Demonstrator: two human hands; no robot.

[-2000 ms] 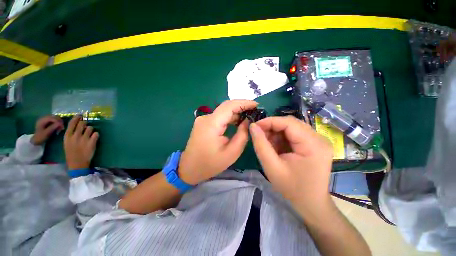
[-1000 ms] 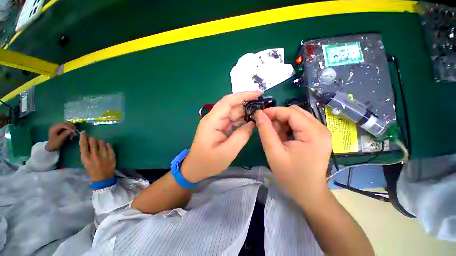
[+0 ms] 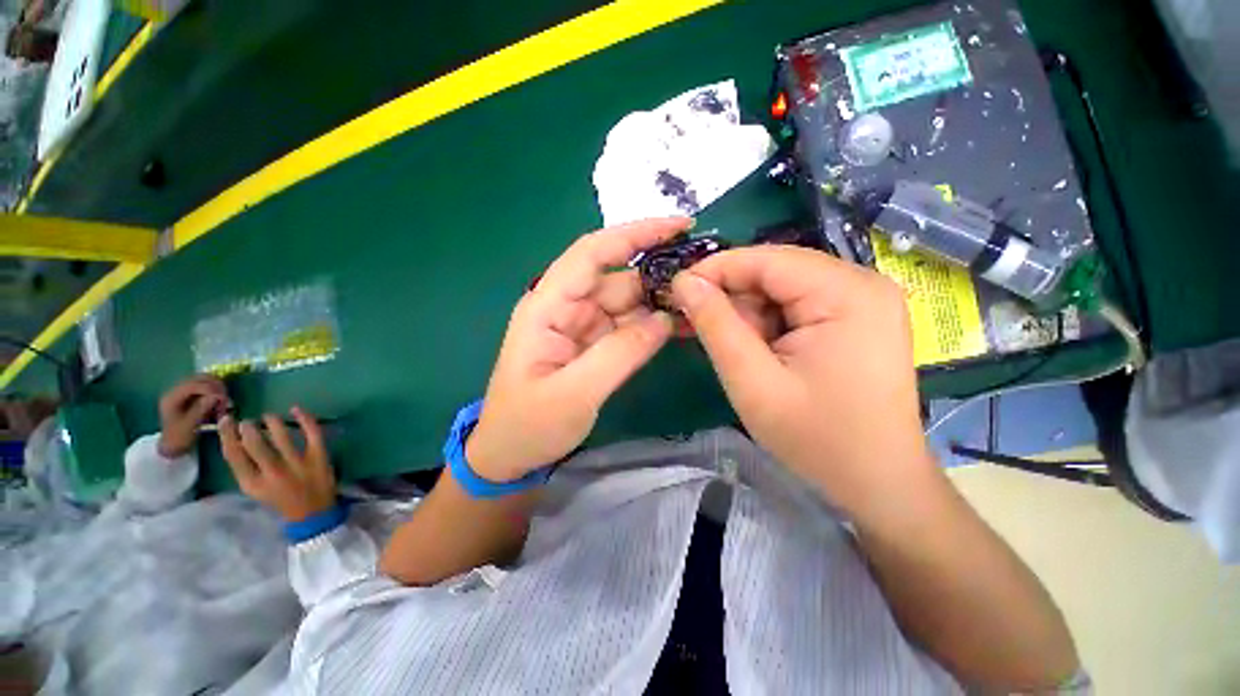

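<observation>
A small black housing (image 3: 669, 264) with shiny parts is held up over the green bench in front of me. My left hand (image 3: 578, 347) has a blue band at the wrist and grips the housing between thumb and fingers from the left. My right hand (image 3: 802, 360) has its thumb and index finger pinched together at the housing's right side, touching it. Whether a separate small part is between these fingertips cannot be seen. The fingers hide part of the housing.
A glue-spotted grey controller (image 3: 1000, 136) stands at the right, with a dispensing syringe (image 3: 959, 234) lying on it. Smeared white paper (image 3: 680, 157) lies beyond my hands. At the left, a neighbour's hands (image 3: 279, 462) are near a clear bag (image 3: 268, 326). Yellow tape (image 3: 449, 102) crosses the bench.
The view has turned and shifted, so the controller and tape sit higher and tilted. The housing stays in my fingers and has been turned slightly. My right fingertips remain at it.
</observation>
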